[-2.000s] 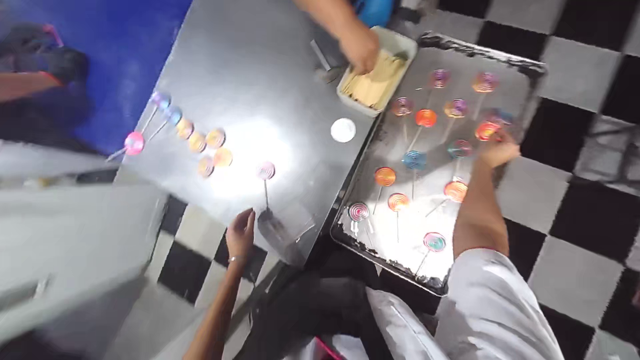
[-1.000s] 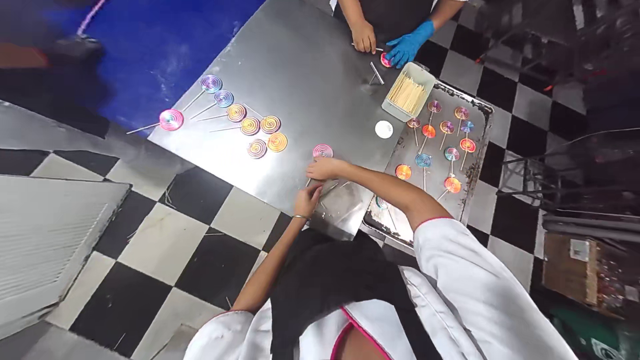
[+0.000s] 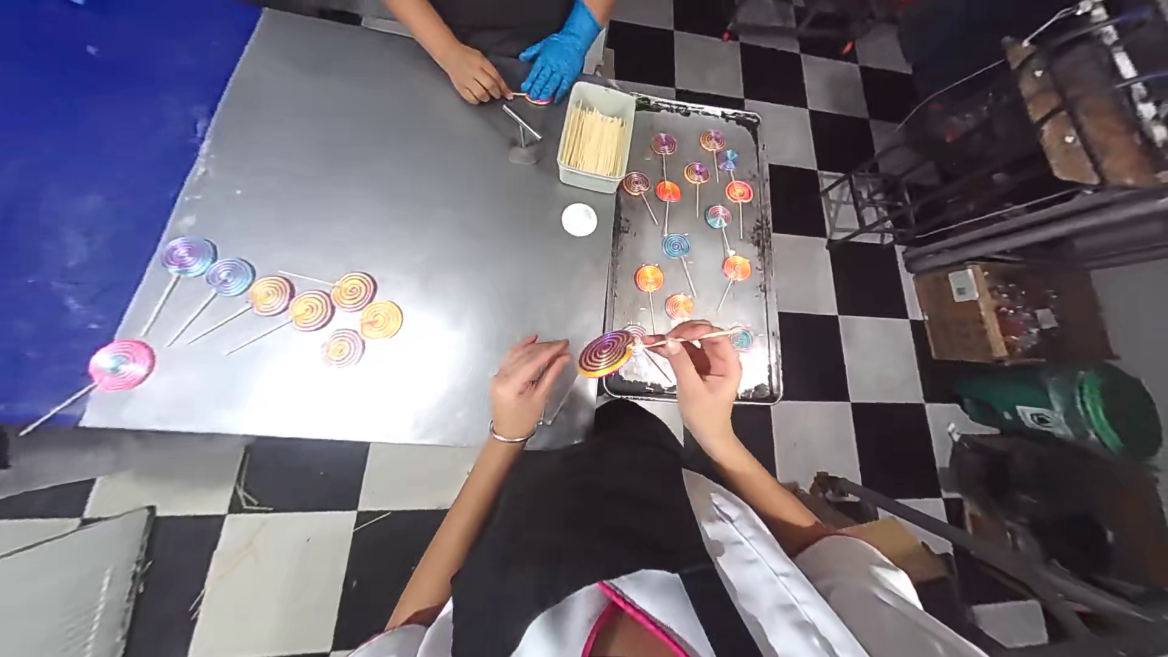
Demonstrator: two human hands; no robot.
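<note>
My right hand (image 3: 707,374) pinches the wooden stick of a purple and yellow spiral lollipop (image 3: 605,354), its disc tilted over the gap between table and tray. Just left of that disc is my left hand (image 3: 526,383), fingers apart and holding nothing, above the edge of the metal table (image 3: 438,237). Several spiral lollipops on sticks lie in rows on the metal baking tray (image 3: 776,365). Orange swirls (image 3: 310,310), a blue-purple one (image 3: 189,256) and a pink one (image 3: 121,364) lie on the table's left side; some show no stick.
A plastic container of wooden sticks (image 3: 595,141) stands beside the tray, near a white round disc (image 3: 579,219) and a small metal tool (image 3: 523,128). Across the table, a co-worker's bare hand and blue-gloved hand (image 3: 555,64) handle a lollipop. A cardboard box (image 3: 967,310) is at the right.
My hands were together over a pink lollipop at the table's front; now they are apart, and my right hand holds a purple and yellow lollipop near the tray.
</note>
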